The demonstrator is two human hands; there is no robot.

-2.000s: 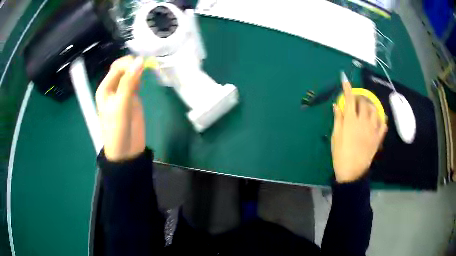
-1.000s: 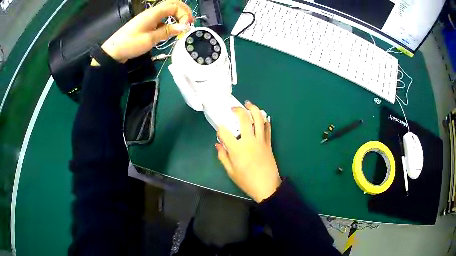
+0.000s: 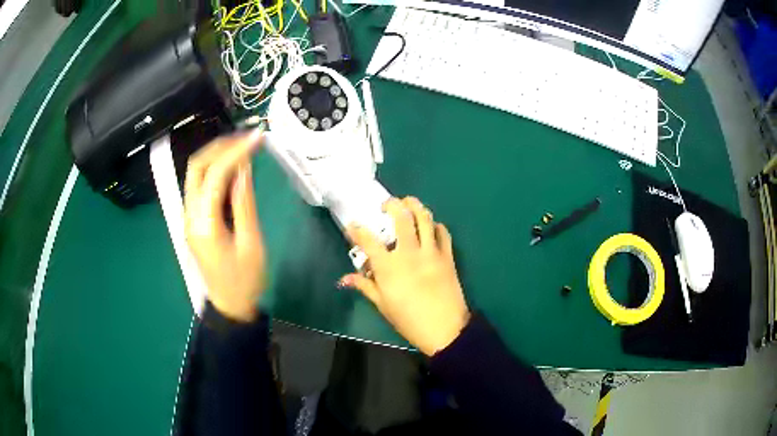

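A white security camera lies on the green mat, its round dark lens face ringed by LEDs pointing up at the back. A thin white antenna stands along its right side. My right hand rests over the camera's lower end, fingers spread on the base and partly hiding it. My left hand is blurred, left of the camera, fingertips near its upper left side; whether it pinches anything cannot be told.
A black label printer with a white label strip is at left. Tangled cables lie behind the camera. A keyboard, dark pen, yellow tape roll, mouse and mouse pad are at right.
My left hand has come down from the cables behind the camera head to its left side. My right hand went from the tape roll to the camera's base and stays there.
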